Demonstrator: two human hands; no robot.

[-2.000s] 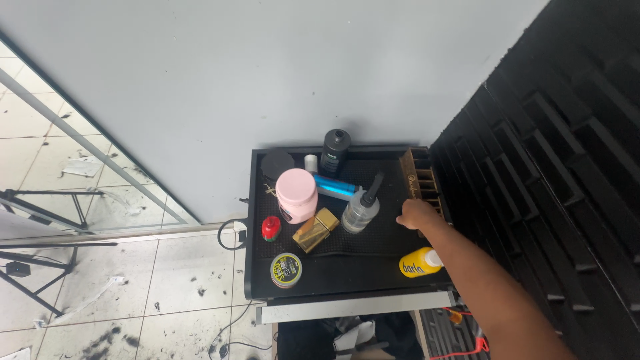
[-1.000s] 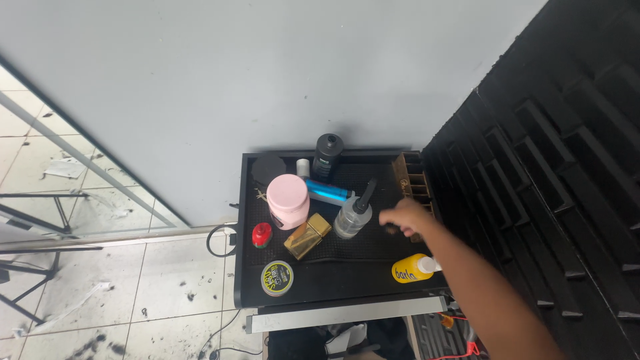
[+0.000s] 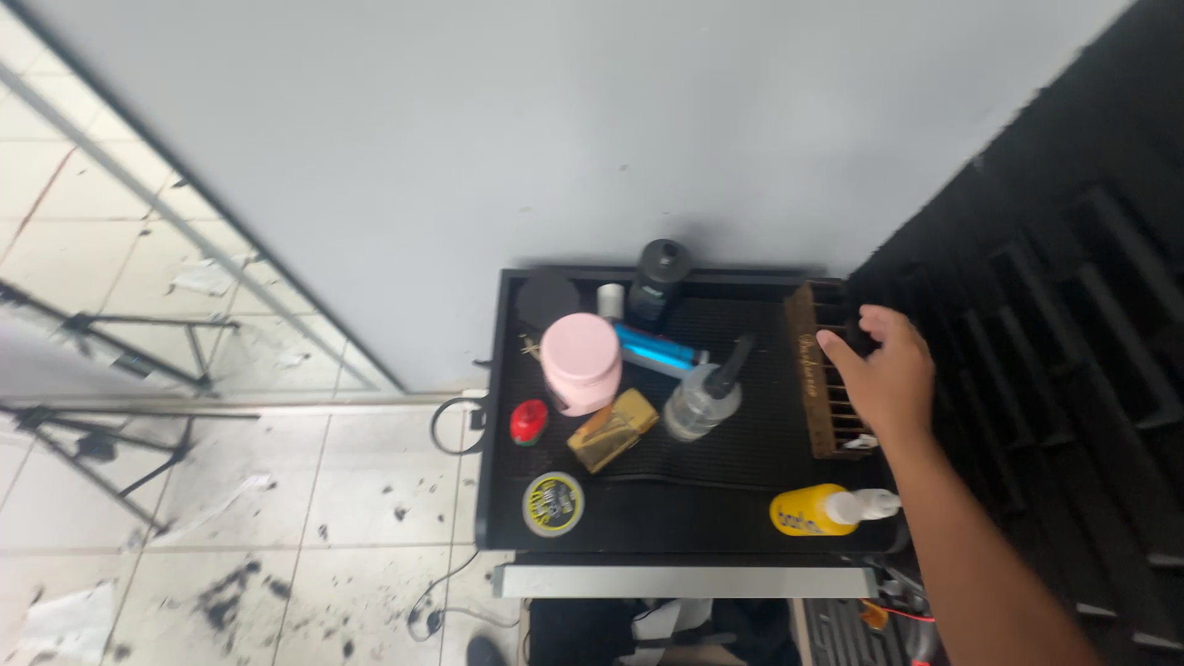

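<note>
My right hand (image 3: 888, 370) is over the right side of a slotted wooden rack (image 3: 810, 379), thumb and fingers apart; whether it touches the rack cannot be told. The rack stands at the right edge of a black trolley top (image 3: 721, 518). Left of it are a clear pump bottle (image 3: 698, 407), a blue tube-like item (image 3: 657, 350), a black bottle (image 3: 659, 277), a pink jar (image 3: 581, 361), a gold box-shaped item (image 3: 612, 430), a red item (image 3: 528, 422) and a round tin (image 3: 553, 504). A yellow bottle (image 3: 814, 511) lies below the rack. My left hand is out of view.
A grey wall (image 3: 573, 139) rises behind the trolley, and a black ridged panel (image 3: 1045, 324) runs along its right. A mirror (image 3: 139, 240) leans or stands at the left. Dark hair clippings (image 3: 227, 601) and a cable (image 3: 427, 601) lie on the tiled floor. Below the top is a silver drawer edge (image 3: 684, 581).
My right hand has moved from beside the clear pump bottle to the rack at the right, and its thumb and fingers are now spread.
</note>
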